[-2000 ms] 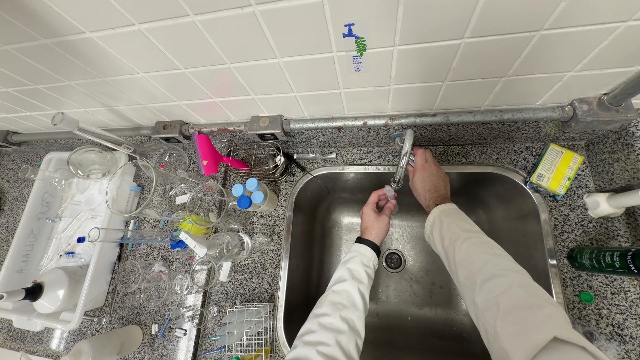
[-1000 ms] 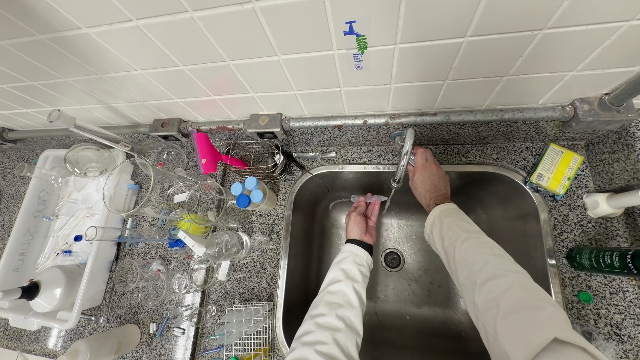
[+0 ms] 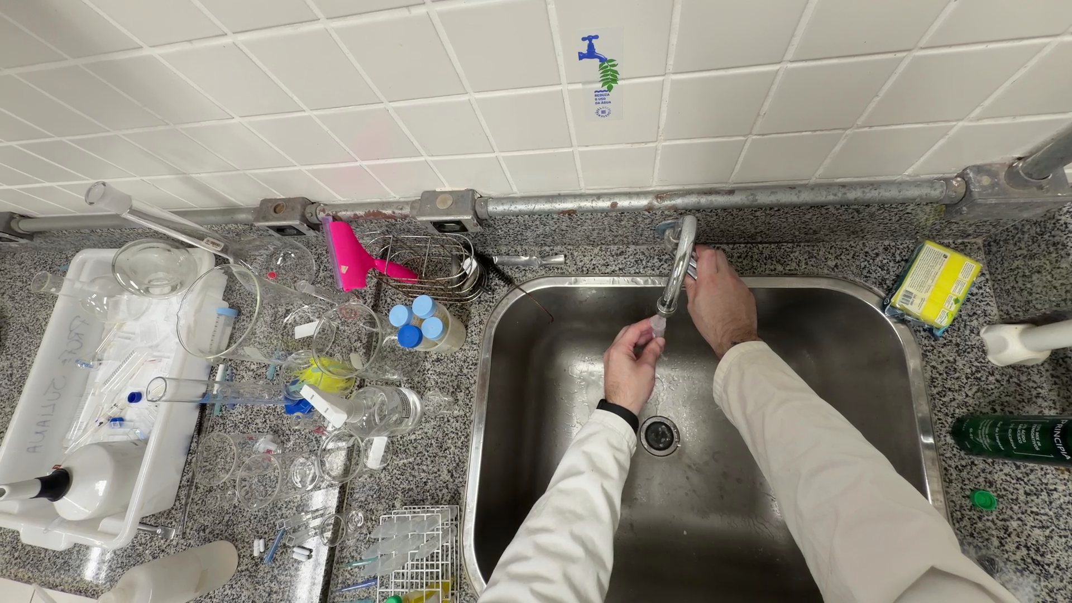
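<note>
My left hand [image 3: 634, 364], with a black band at the wrist, holds a small translucent tube [image 3: 658, 325] upright under the mouth of a curved metal faucet [image 3: 680, 264]. Most of the tube is hidden by the fingers. Behind the spout, my right hand [image 3: 720, 300] is closed around the faucet's handle, which it largely covers. Both forearms, in white coat sleeves, reach over the stainless steel sink [image 3: 569, 519]. Below my left hand lies the drain [image 3: 660, 435], with wet marks on the steel near it.
Left of the sink stand blue-capped vials [image 3: 425, 322], a wire basket [image 3: 435, 268], a pink squeegee [image 3: 352, 255], much glassware [image 3: 343, 335], a wire rack [image 3: 419, 544] and a white plastic tray [image 3: 50, 352]. On the right are a yellow sponge package [image 3: 935, 285] and a green bottle [image 3: 1009, 437].
My left hand has turned the tube from lying sideways, one second ago, to upright under the spout, and moved slightly right. My right hand has stayed at the faucet handle.
</note>
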